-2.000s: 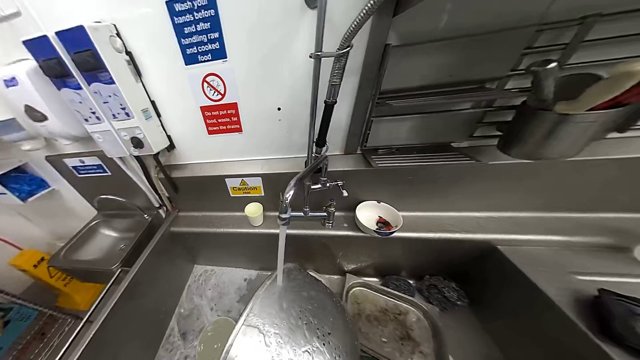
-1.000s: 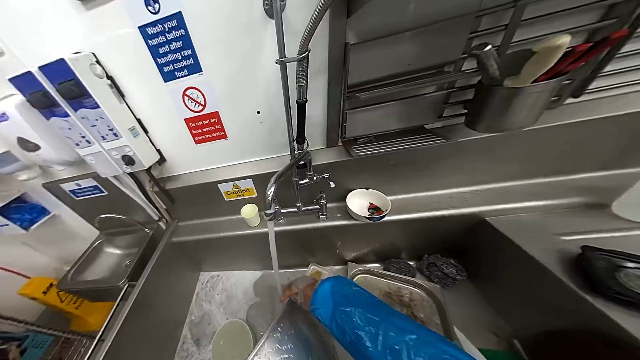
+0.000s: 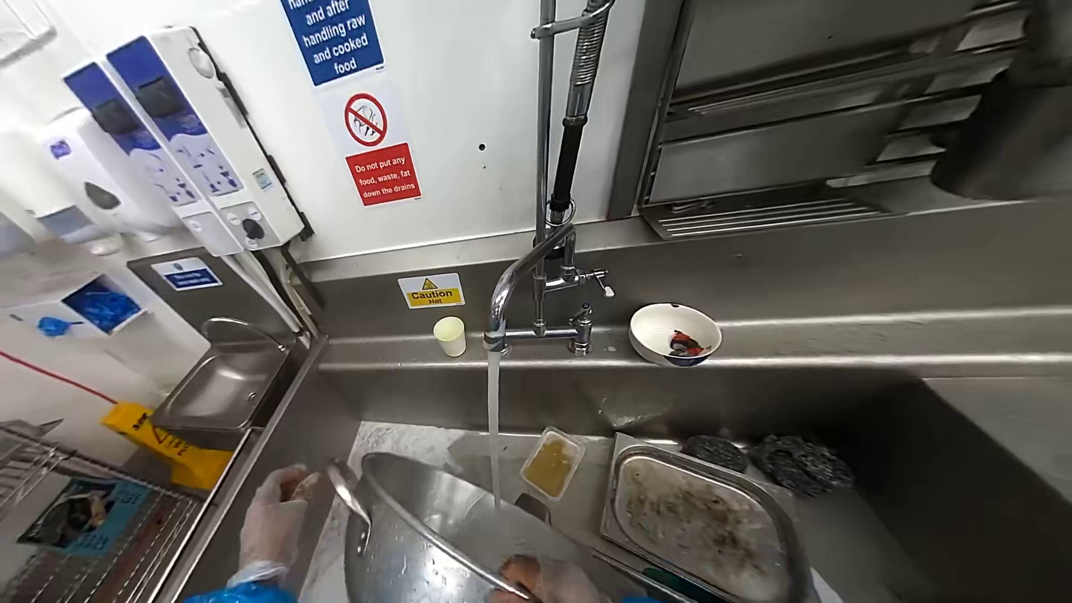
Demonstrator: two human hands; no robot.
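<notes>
A large steel pot (image 3: 394,536) tilts in the sink under water running from the faucet (image 3: 502,310). My left hand (image 3: 272,519), in a clear glove with a blue sleeve, is left of the pot's loop handle (image 3: 347,498), apart from it; its fingers are curled and whether they hold something is unclear. My right hand (image 3: 548,579), also gloved, is at the pot's near rim at the bottom edge, fingers around the rim. Right of the pot lie a dirty steel pan (image 3: 699,519), a small plastic tub (image 3: 553,463) with yellowish contents, and dark scouring pads (image 3: 800,465).
On the sink's back ledge stand a pale cup (image 3: 450,335) and a white bowl (image 3: 675,333) with red and dark bits. A small hand basin (image 3: 222,385), a yellow wet-floor sign (image 3: 172,444) and a wire rack (image 3: 126,553) are at left.
My left hand has come into view at left. My right hand, whose blue sleeve reached over the pan a second ago, is now lower, at the near rim. The pot has moved, and the tub shows more fully.
</notes>
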